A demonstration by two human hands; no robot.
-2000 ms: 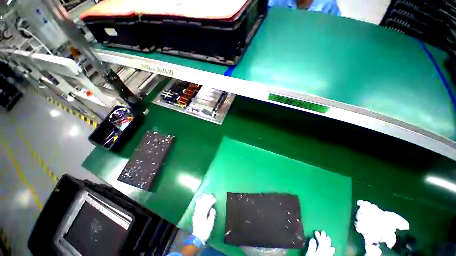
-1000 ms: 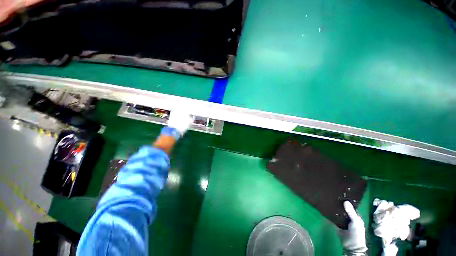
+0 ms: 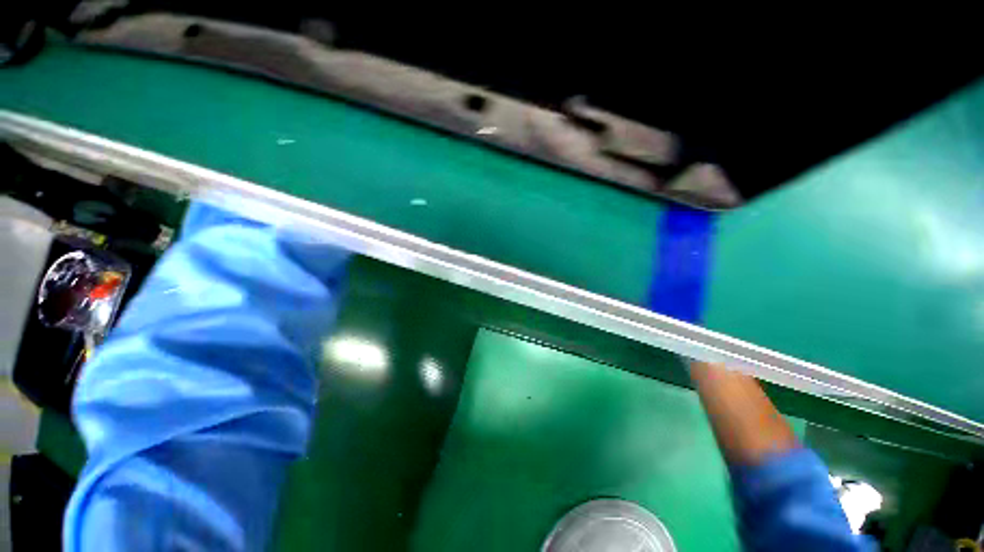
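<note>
Both my hands are hidden under the raised green shelf; only the arms show. My left arm, in a blue sleeve (image 3: 205, 377), reaches up under the shelf edge (image 3: 486, 275) at the left. My right forearm (image 3: 745, 415), bare above a blue cuff, reaches under the same edge at the right. What either hand touches cannot be seen. The bright green mat (image 3: 550, 431) lies between the arms, with a round grey disc (image 3: 610, 528) at its near side. Neither the circuit board nor the foam pads show.
A large black tray (image 3: 432, 54) stands on the shelf, beside a blue tape strip (image 3: 682, 264). A black bin (image 3: 49, 345) with clear wrapping and coloured items is at far left. A white crumpled cloth (image 3: 858, 501) lies at lower right.
The view has moved closer to the shelf. My left arm reaches further under it. My right hand, earlier on the black foam pad, has gone under the shelf, and the pad is out of sight.
</note>
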